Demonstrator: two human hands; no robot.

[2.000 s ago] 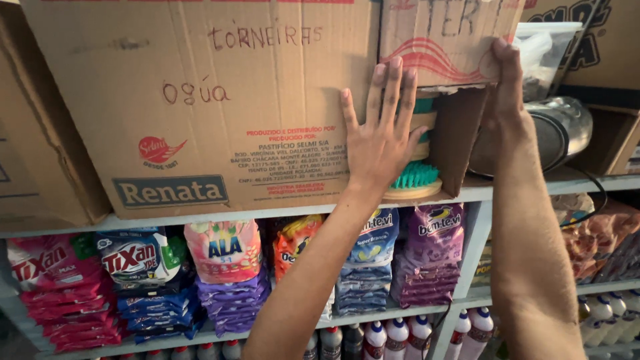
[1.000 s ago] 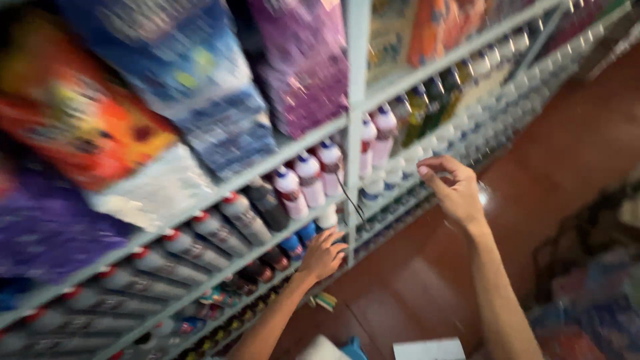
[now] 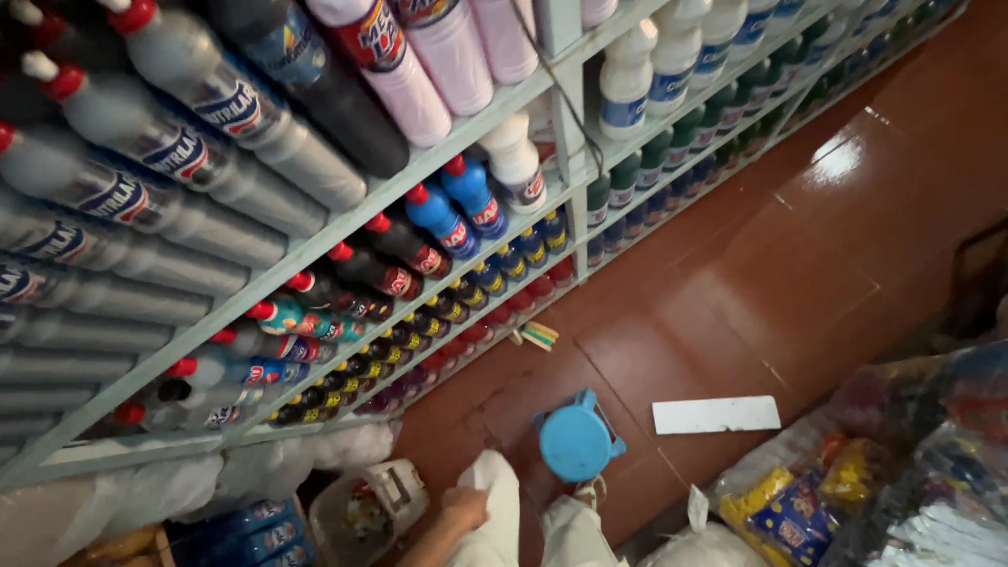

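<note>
My left hand (image 3: 465, 506) rests against the light trouser leg (image 3: 492, 492) at the bottom centre, its fingers partly hidden; whether it grips the cloth cannot be told. My right hand is outside the view. In front of my legs a small round blue plastic stool (image 3: 575, 442) stands on the tiled floor. To its right lies a flat white board (image 3: 716, 415). Beyond the stool, a striped brush-like item (image 3: 539, 335) lies on the floor beside the foot of the shelves.
Pale painted shelves (image 3: 488, 118) with rows of cleaning bottles (image 3: 276, 130) run along the left and away. A pale plastic basket (image 3: 368, 512) and packs of blue bottles (image 3: 272, 535) are at lower left. Plastic-wrapped packages (image 3: 795, 512) lie at lower right, next to a white sack (image 3: 709, 543).
The view has swung down from the cardboard box and upper shelf to the floor. Both hands have left the box; my left hand is now at my leg, and my right hand has gone out of view.
</note>
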